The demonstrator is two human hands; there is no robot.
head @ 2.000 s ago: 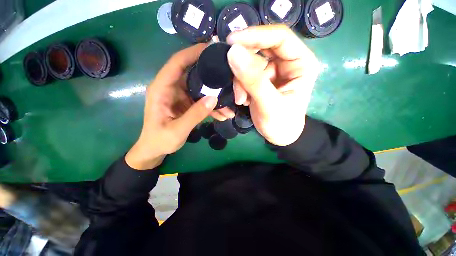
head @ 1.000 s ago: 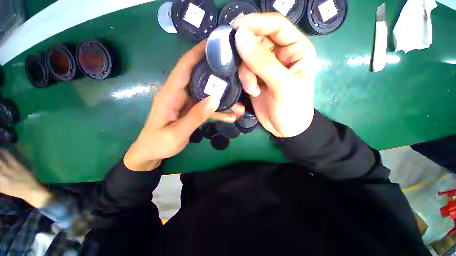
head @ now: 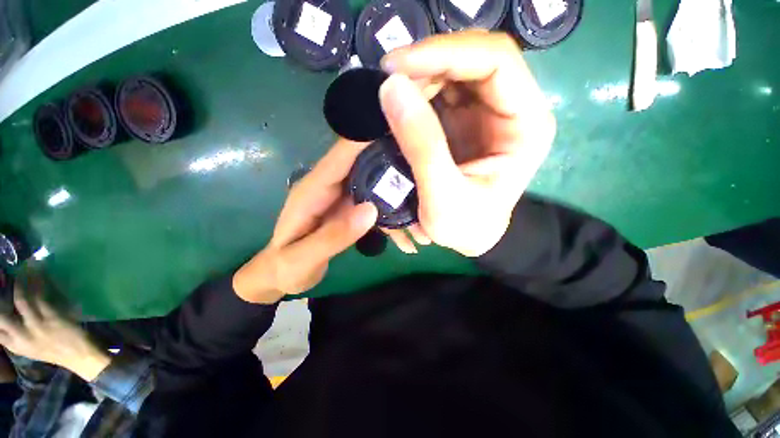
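My left hand (head: 312, 231) grips a round black housing (head: 382, 210), its labelled side with a white square sticker facing up. My right hand (head: 470, 137) pinches a thin black disc (head: 355, 105) by its right edge, between thumb and forefinger, just above and left of the housing. The disc shows its plain matte black face and does not lie on the sticker. My right palm and lower fingers are beside the housing's right side; whether they touch it is hard to tell. A small black disc (head: 371, 243) lies below my hands, which hide most of the area around it.
Several labelled housings (head: 315, 51) line the far side of the green bench (head: 599, 197), with a pale disc (head: 267, 29) beside them. Housings with reddish insides (head: 147, 109) stand at left. A knife (head: 645, 60) and white tissue (head: 701, 38) lie at right. Another person's hand (head: 51, 338) is lower left.
The disc has turned from its shiny side to its matte black side and moved left and down. The held housing has moved right and down. The other person's hand has shifted.
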